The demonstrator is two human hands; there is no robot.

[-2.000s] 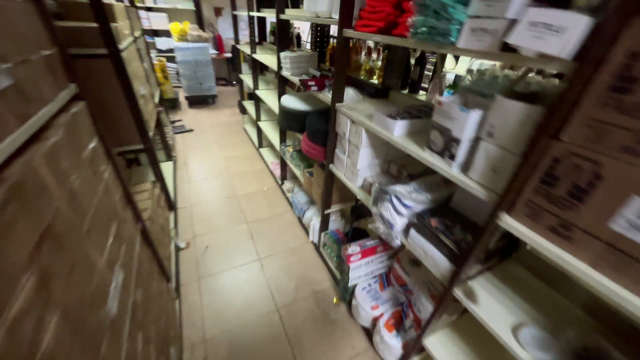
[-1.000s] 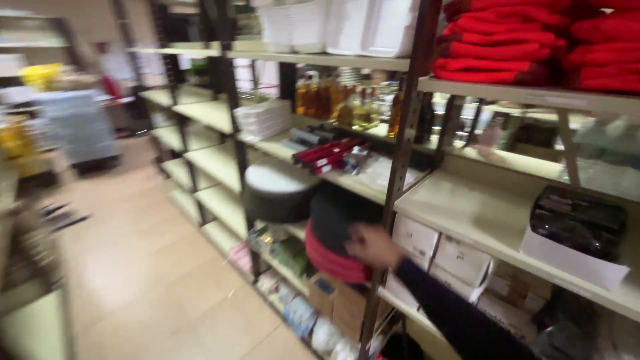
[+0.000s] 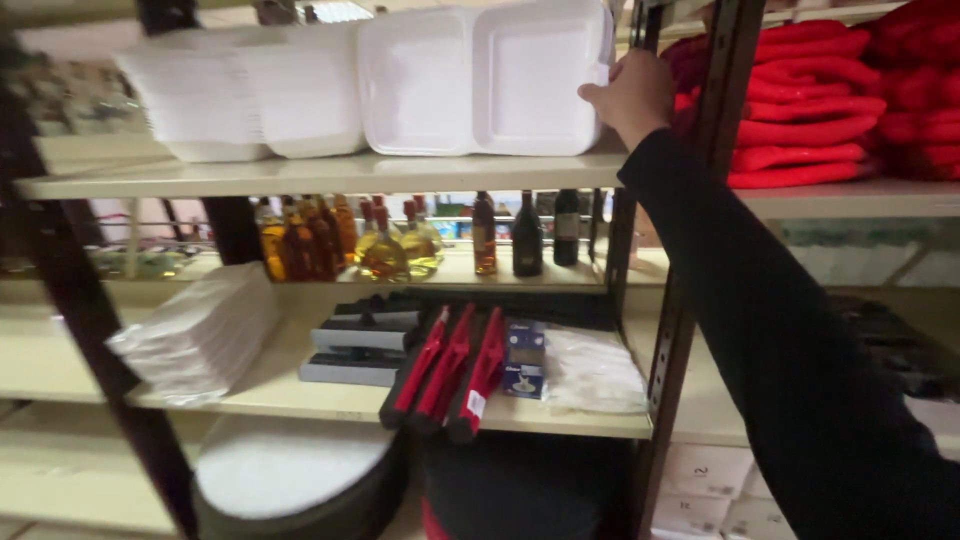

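My right hand (image 3: 637,94), in a black sleeve, reaches up to the right edge of an open white foam takeout container (image 3: 536,82) on the upper shelf. The thumb lies at the container's rim; the other fingers are partly hidden behind it, so a grip cannot be told. More nested white foam containers (image 3: 202,94) stand to the left on the same shelf. Folded red cloths (image 3: 810,112) are stacked beyond the dark metal upright, right of the hand. My left hand is out of view.
Below are red-and-black squeegee-like tools (image 3: 450,367), grey-black pieces (image 3: 360,345), a small blue box (image 3: 523,360) and plastic-wrapped white packs (image 3: 202,330). Glass bottles (image 3: 382,247) stand behind. Round padded items (image 3: 292,465) sit lower. A dark shelf upright (image 3: 675,322) stands beside my forearm.
My right hand has moved up from the dark round item on the lower shelf to the white foam containers. The view has come much closer to this shelf.
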